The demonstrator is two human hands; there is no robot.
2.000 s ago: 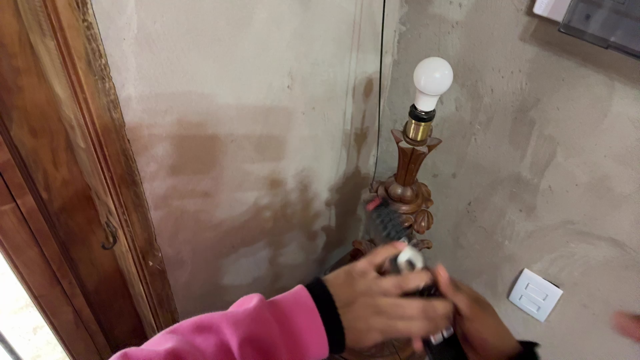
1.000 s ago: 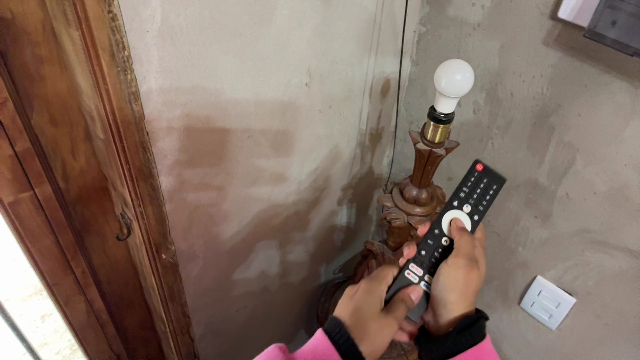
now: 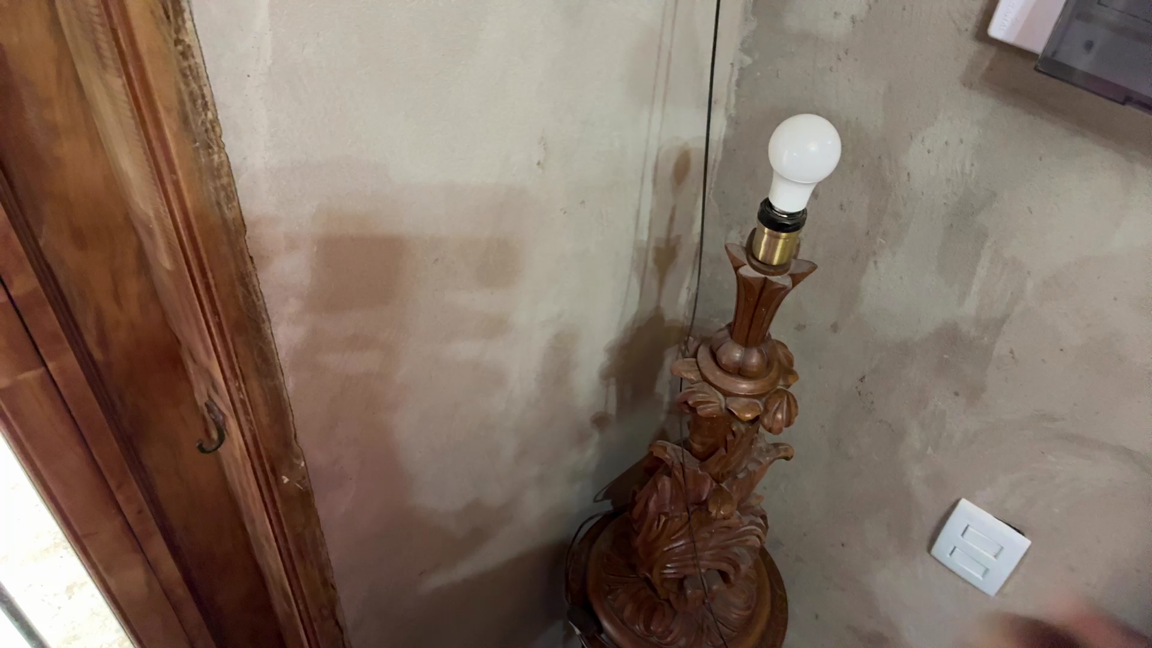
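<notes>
A carved wooden lamp stand (image 3: 711, 522) rises at the lower centre right of the head view. It carries a brass-coloured socket (image 3: 776, 245) with a black collar and an unlit white bulb (image 3: 805, 148). My left hand is out of view. A blurred part of a hand (image 3: 1071, 627) shows at the bottom right, below the white wall switch plate (image 3: 980, 546). Whose hand it is, its finger pose and anything it holds cannot be told. The remote control is not in view.
A wooden door frame (image 3: 171, 342) with a small metal hook (image 3: 212, 432) stands at the left. A dark cable (image 3: 708, 153) runs down the wall corner behind the lamp. A box with a dark cover (image 3: 1102, 49) is fixed at the upper right.
Both my hands, in pink sleeves with black cuffs, have left the middle of the view along with the black remote control. The lamp's lower part is now uncovered. A blurred hand shows at bottom right.
</notes>
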